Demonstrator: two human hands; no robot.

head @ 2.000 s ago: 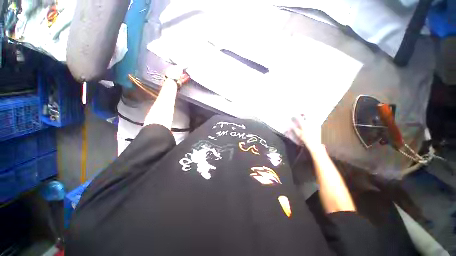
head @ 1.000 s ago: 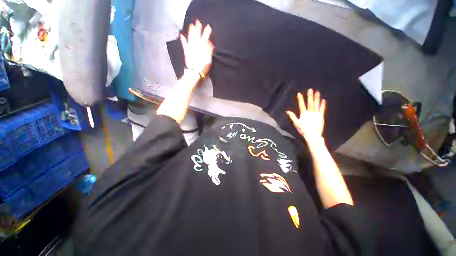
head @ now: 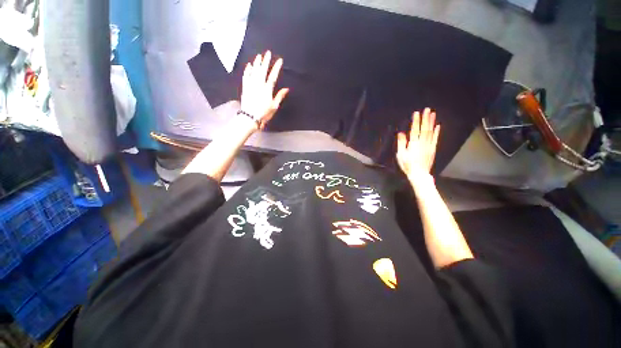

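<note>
A garment panel, dark side up [head: 327, 61], lies spread on the grey ironing table [head: 173, 75]. A raised fold or slit shows near its front edge, between my hands. My left hand [head: 260, 92] lies palm down on the panel's left part, fingers spread, holding nothing. My right hand [head: 417, 144] lies palm down on its front right part, fingers a little apart, holding nothing. A white pointed piece [head: 228, 30] shows at the panel's upper left. The steam iron [head: 512, 121] is parked right of the panel, its orange-brown handle towards the right.
A long grey padded arm [head: 78, 75] and a blue-green support [head: 129, 47] stand at the left. Pale crumpled cloth [head: 20, 88] lies beyond them. Blue crates [head: 41, 217] are at the lower left. The iron's pale hose [head: 582, 162] runs right. Dark cloth [head: 538, 265] hangs at the lower right.
The panel showed pale side up two seconds ago; now its dark side is up. Both hands have opened flat on it. Since one second ago, its right corner no longer shows a pale fold.
</note>
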